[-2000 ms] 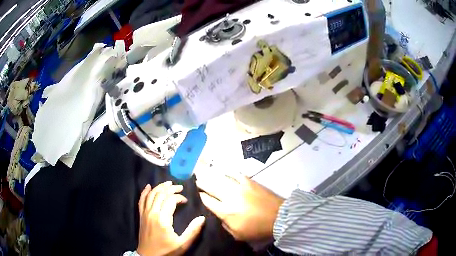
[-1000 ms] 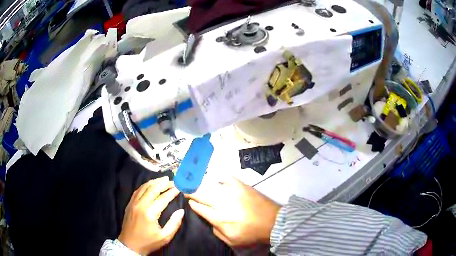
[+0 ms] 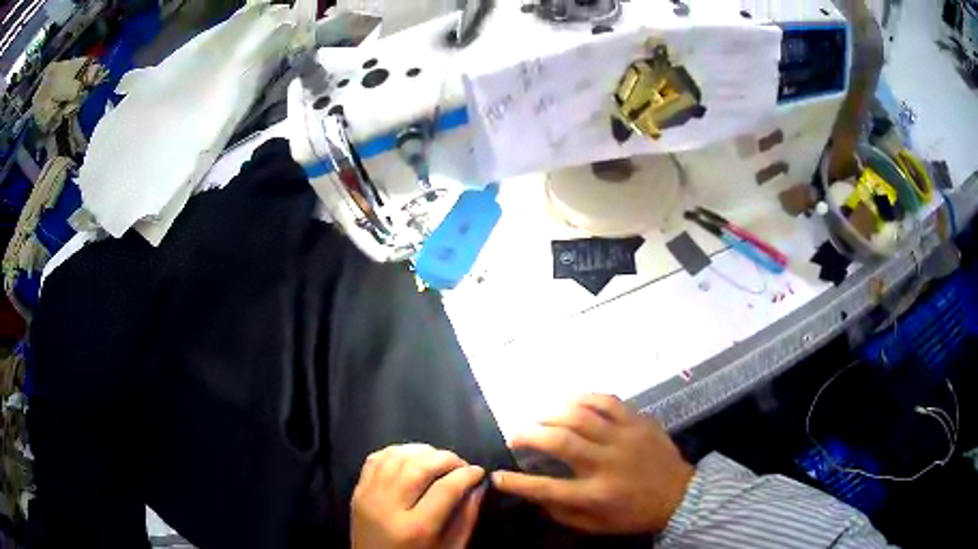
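Black cloth (image 3: 247,354) spreads left of and below the sewing machine head (image 3: 429,97), its upper edge near the needle area beside the blue guard (image 3: 461,241). My left hand (image 3: 413,499) pinches the cloth's right edge near the bottom of the view, thumb and index together. My right hand (image 3: 606,466) is at the same edge, index fingertip close to the left fingertips; its thumb is hidden, and the cloth edge appears held under its fingers. The left wrist is cut off by the frame. The needle tip is too small to tell.
A black scrap (image 3: 597,261), a grey swatch (image 3: 688,253) and a pink-and-blue tool (image 3: 740,238) lie on the bed. A tub (image 3: 867,204) stands at right. Pale panels (image 3: 177,134) lie behind the cloth. Blue crates (image 3: 931,322) are below right.
Both hands have moved from beside the blue guard down and right, along the cloth edge. More cloth shows between guard and hands. The camera view has shifted; the machine appears higher.
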